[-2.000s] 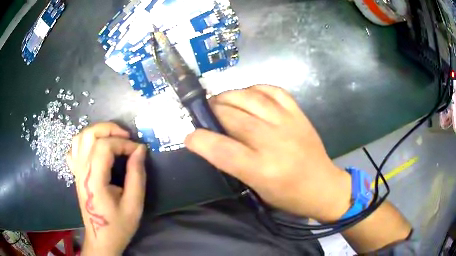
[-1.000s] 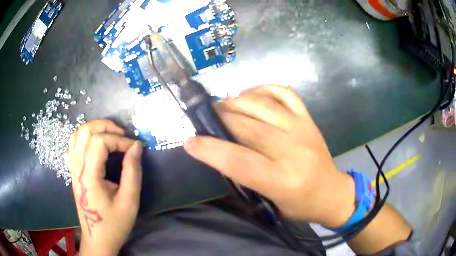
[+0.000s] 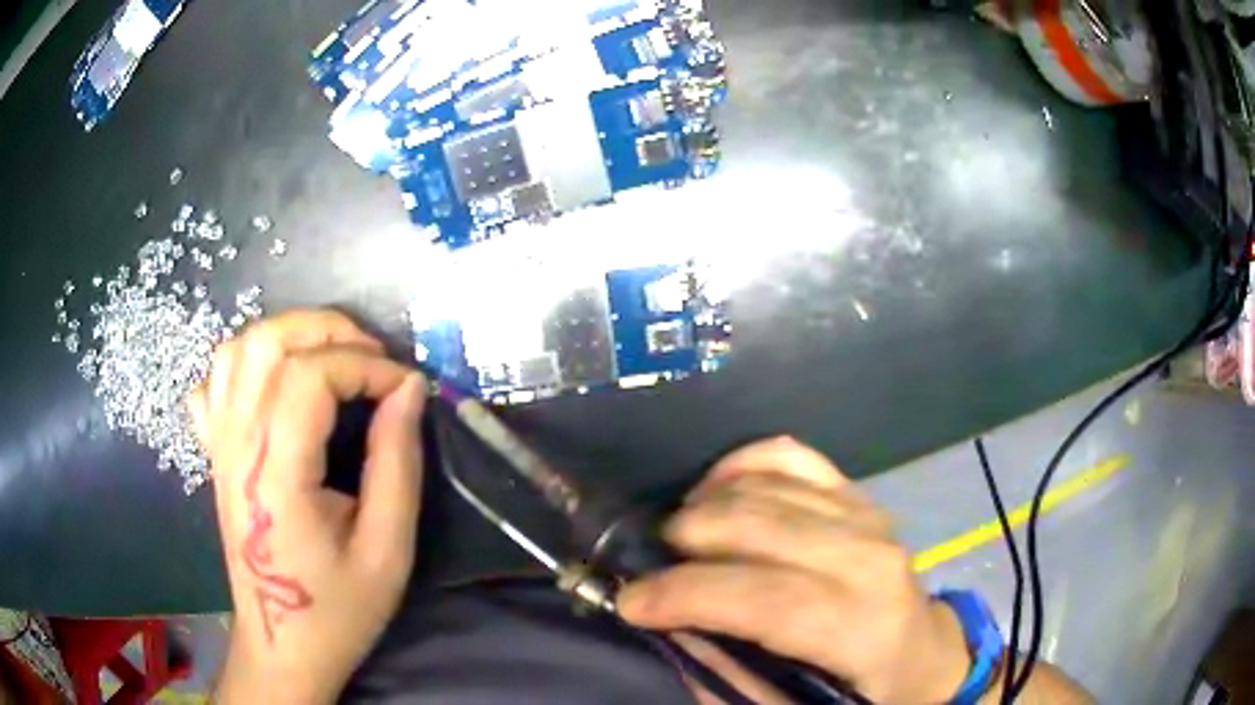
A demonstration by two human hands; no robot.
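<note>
My right hand [image 3: 791, 565] holds the soldering iron [image 3: 530, 461] by its black handle, low and right of centre. Its tip is at the lower left corner of the nearest blue circuit board [image 3: 633, 324], close to my left fingertips. A thin bent metal feed tube [image 3: 507, 521] runs beside the barrel. My left hand [image 3: 324, 468] has thumb and forefinger pinched together at that corner; whether a tiny part is between them cannot be told. A heap of tiny clear-silver components [image 3: 145, 358] lies left of my left hand.
More blue boards [image 3: 482, 159] overlap above the nearest one, and one board [image 3: 117, 62] lies apart at upper left. A pale spool with an orange band [image 3: 1080, 48] is at upper right. Black cables [image 3: 1039, 510] hang past the mat's right edge. A blue strap [image 3: 974, 645] is on my right wrist.
My right hand has moved down with the iron, its tip going from the upper boards to the nearest board's lower left corner. The nearest board is now largely uncovered. My left hand stays pinched.
</note>
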